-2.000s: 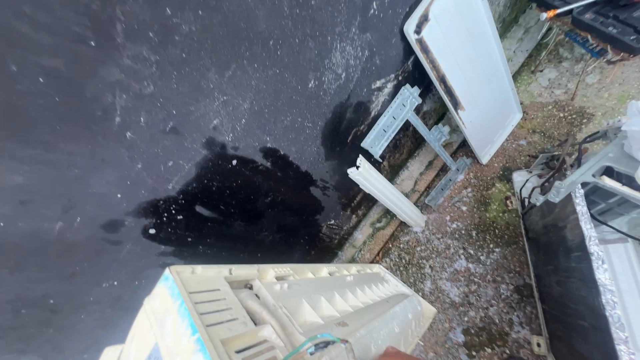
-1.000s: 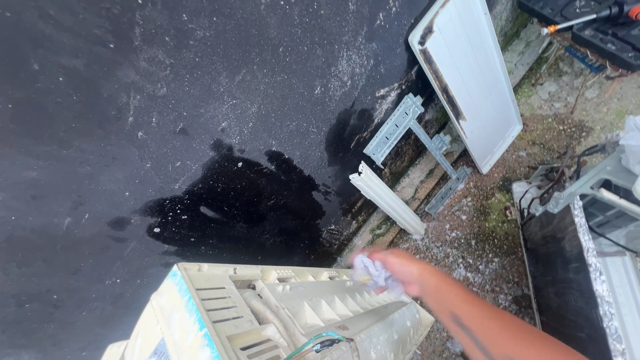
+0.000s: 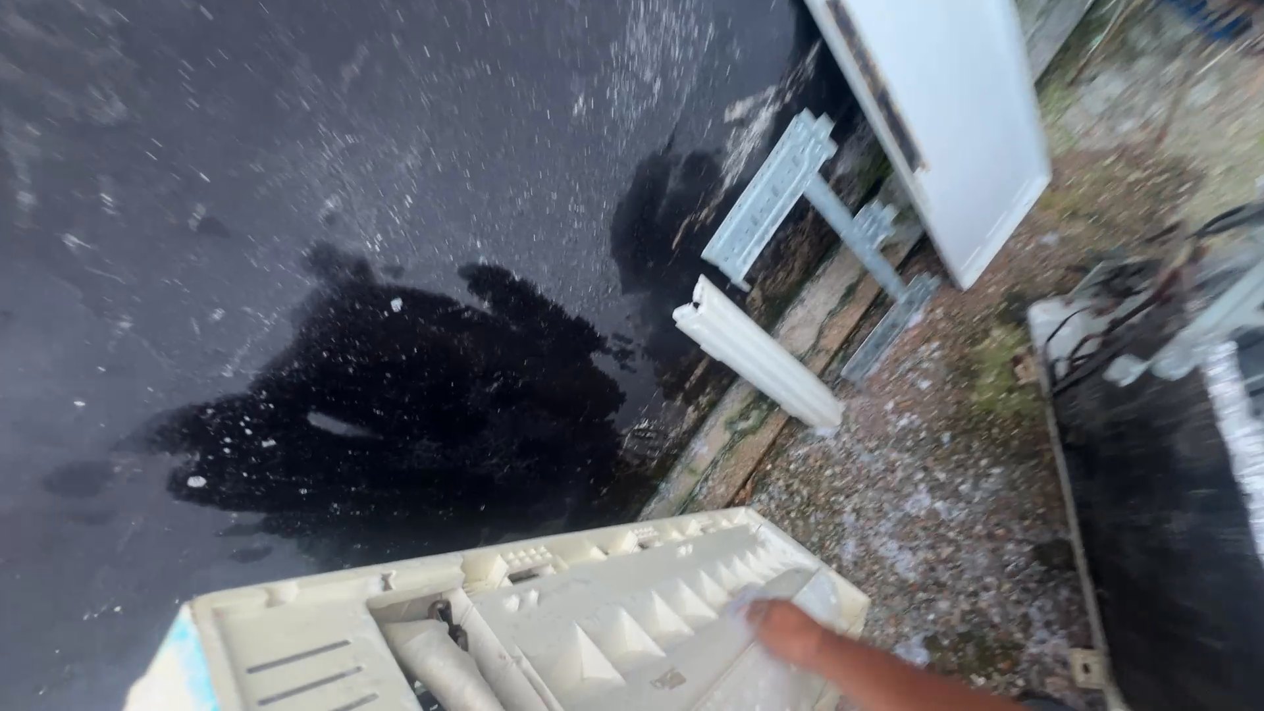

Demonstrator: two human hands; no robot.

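Observation:
A cream plastic housing (image 3: 612, 602) with slots, triangular ribs and a wrapped pipe (image 3: 444, 662) fills the bottom middle of the head view. My right hand (image 3: 790, 632) reaches in from the lower right and lies over the ribbed part near the housing's right end. A pale crumpled cloth or tissue (image 3: 743, 604) shows blurred at its fingertips, pressed against the plastic. Most of the fingers are smeared by motion. My left hand is outside the view.
A white plastic strip (image 3: 760, 355), a grey metal bracket (image 3: 770, 197) and a white panel (image 3: 958, 128) stand by the dark, wet-stained wall (image 3: 296, 197). At the right is a dark-sided unit (image 3: 1155, 513) with wires, on gravelly ground (image 3: 889, 494).
My right hand, not seen two seconds ago, came in from the right with the crumpled white cloth or tissue. Since one second ago it has moved down onto the housing's ribbed part.

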